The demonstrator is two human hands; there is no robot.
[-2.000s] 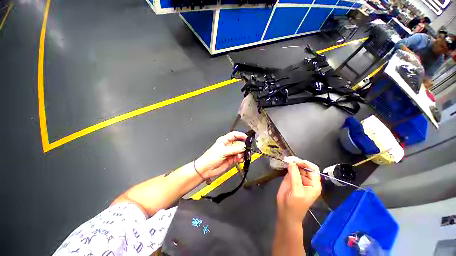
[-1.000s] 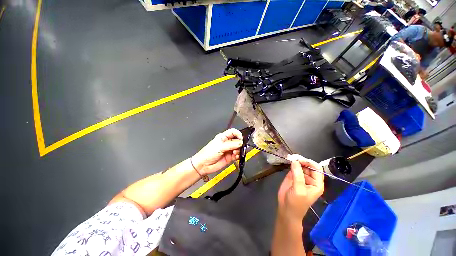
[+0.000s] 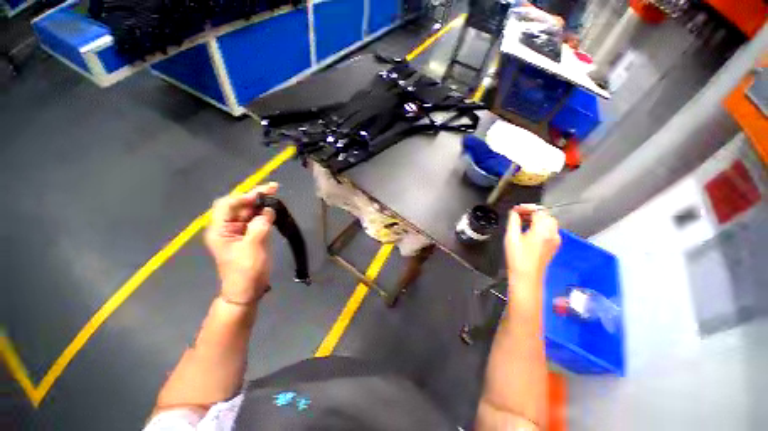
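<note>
My left hand (image 3: 242, 231) is closed on one end of a narrow black leather strap (image 3: 291, 238), which hangs down in a curve to the right, over the floor. My right hand (image 3: 530, 238) pinches a thin rod (image 3: 562, 204) that points out to the right; its other end is hidden or too blurred to tell. The two hands are wide apart. The paint jar (image 3: 478, 222), black inside with a whitish label, stands at the table corner, just left of my right hand.
A black strap pile (image 3: 370, 118) with shiny fittings lies on the dark table (image 3: 413, 175). A blue cloth (image 3: 489, 158) and pale yellow tub (image 3: 529, 151) are behind the jar. A blue bin (image 3: 583, 303) stands right. Orange parts show at the upper right.
The view has turned to the right. My hands have moved apart; the strap has swung away from the rod, and my right hand is now beside the paint jar.
</note>
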